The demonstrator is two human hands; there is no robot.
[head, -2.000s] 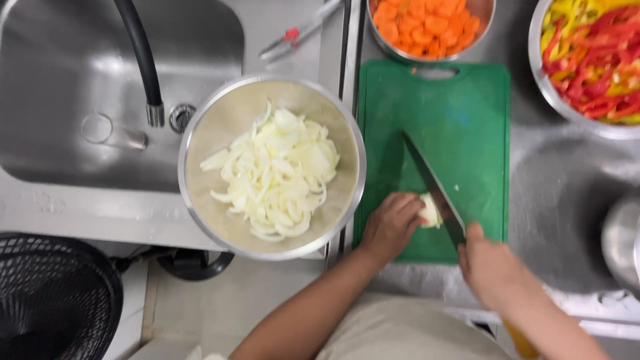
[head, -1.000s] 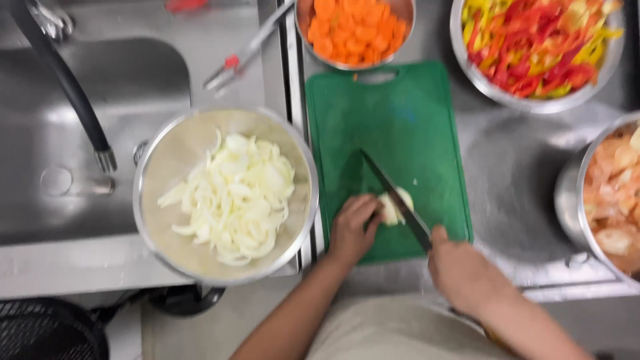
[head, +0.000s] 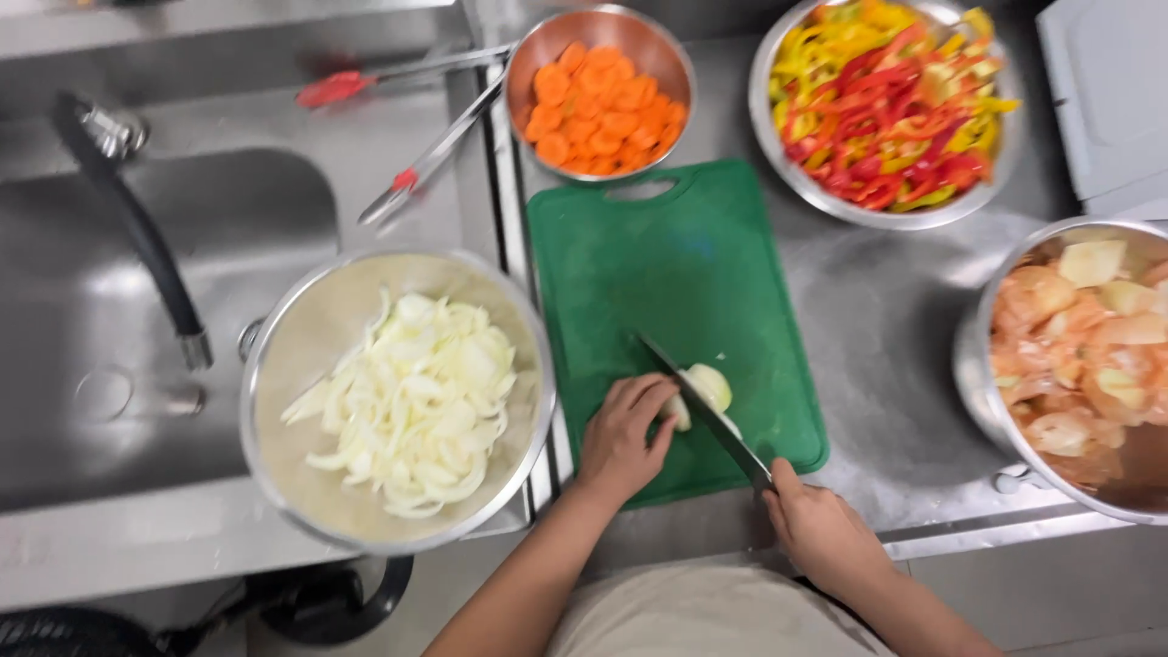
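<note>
On the lower part of a green plastic cutting board [head: 666, 265] lies a piece of onion [head: 676, 412], gripped by the fingers of my left hand [head: 630, 438]. My right hand [head: 821, 525] holds a kitchen knife [head: 716, 424] by its handle, the blade slanting up and left across the onion. Another pale onion piece [head: 711, 387] rests just right of the blade, on the board. To the left of the board stands a large steel bowl [head: 274, 456] of sliced onion [head: 420, 401].
Beyond the board are a steel bowl of sliced carrots [head: 602, 109] and a bowl of red and yellow pepper strips [head: 885, 109]. A steel pot [head: 981, 383] with onion pieces stands right. At left are a sink [head: 246, 237], a black faucet hose [head: 137, 219] and red-tipped tongs [head: 447, 137].
An onion piece now lies apart at the right of the blade. My hands stay at the lower part of the board, with the knife in my right hand. The view has shifted right.
</note>
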